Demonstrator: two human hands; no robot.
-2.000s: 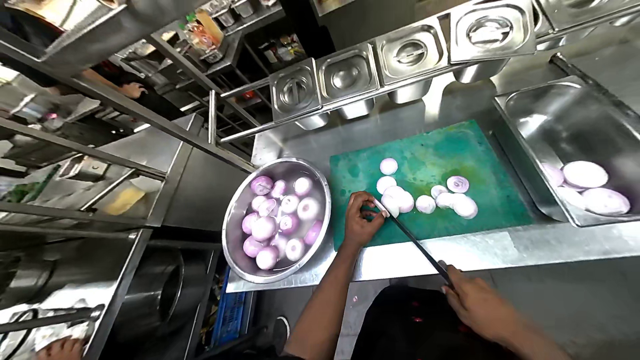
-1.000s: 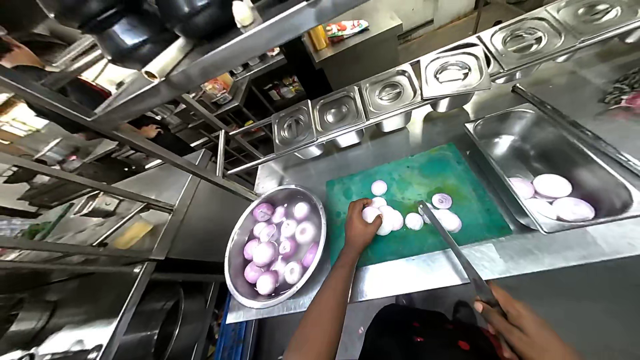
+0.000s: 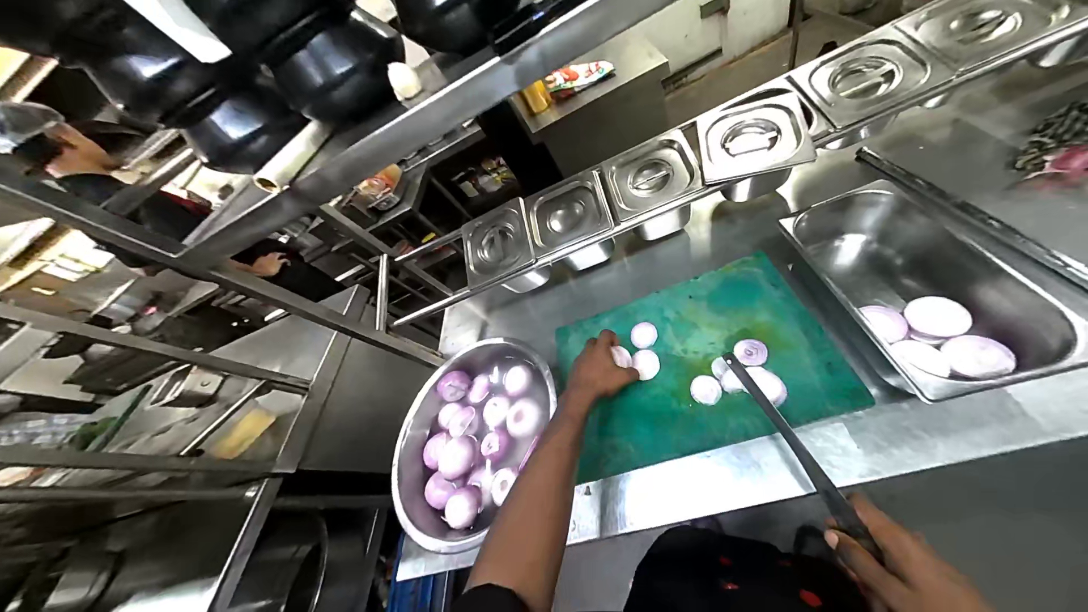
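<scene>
My left hand [image 3: 602, 367] rests at the left part of a green cutting board [image 3: 654, 425], its fingers on a piece of onion; two onion slices [image 3: 644, 335] lie beside it. In my right hand [image 3: 901, 557] is the dark handle of a long knife [image 3: 795, 444]. The blade's tip reaches over a group of cut onion pieces [image 3: 767, 387] on the right half of the board. One round slice [image 3: 750, 352] shows rings just above the tip. Peeled onions sit in liquid in a round steel bowl [image 3: 405, 425] left of the board.
A deep steel pan [image 3: 850, 319] with several large onion pieces stands right of the board. Lidded steel containers [image 3: 650, 174] line the counter's far side. A metal shelf [image 3: 442, 98] with black pots hangs at upper left. Another person [image 3: 127, 200] stands beyond it.
My left hand, earlier at the onion pieces in the board's middle, is now farther left with a piece. The knife has moved from beside my left hand to the right-hand onion pieces. The view has shifted.
</scene>
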